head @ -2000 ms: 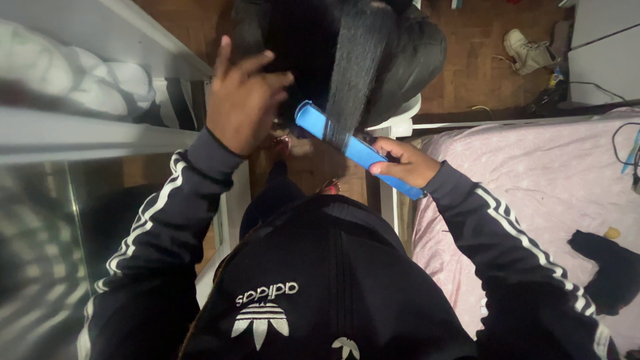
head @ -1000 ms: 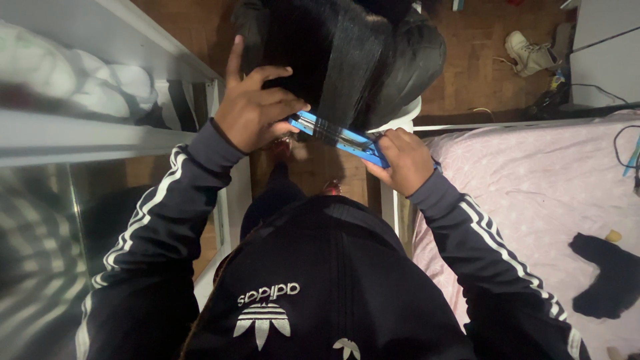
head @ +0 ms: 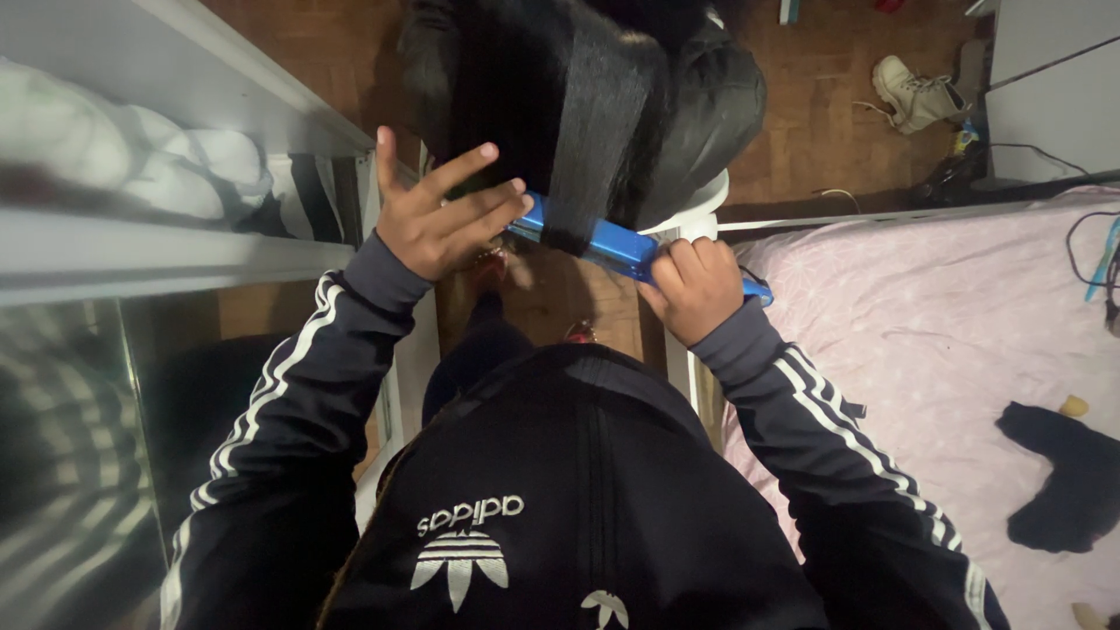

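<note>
A blue hair straightener [head: 623,246] lies slantwise across a long, flat section of straight black hair [head: 597,131], with the strands between its plates near their lower ends. My right hand [head: 696,287] is closed around its handle end. At the other end, the fingertips of my left hand [head: 451,210] are at the straightener's tip; its fingers are spread, and whether they press on the tip or only rest by it I cannot tell. The hair hangs down the back of a person in a dark puffy jacket [head: 731,109], seated in front of me.
A bed with a pink sheet [head: 840,289] is on the right, bearing a black cloth item [head: 1063,477] and a cable. A white shelf [head: 289,96] with white bundles stands on the left. A light boot [head: 914,94] lies on the wooden floor beside cables.
Two seconds ago my left hand was apart from the straightener; since then it has come to the tip. The hair section, raised toward me earlier, now hangs flatter against the person's back.
</note>
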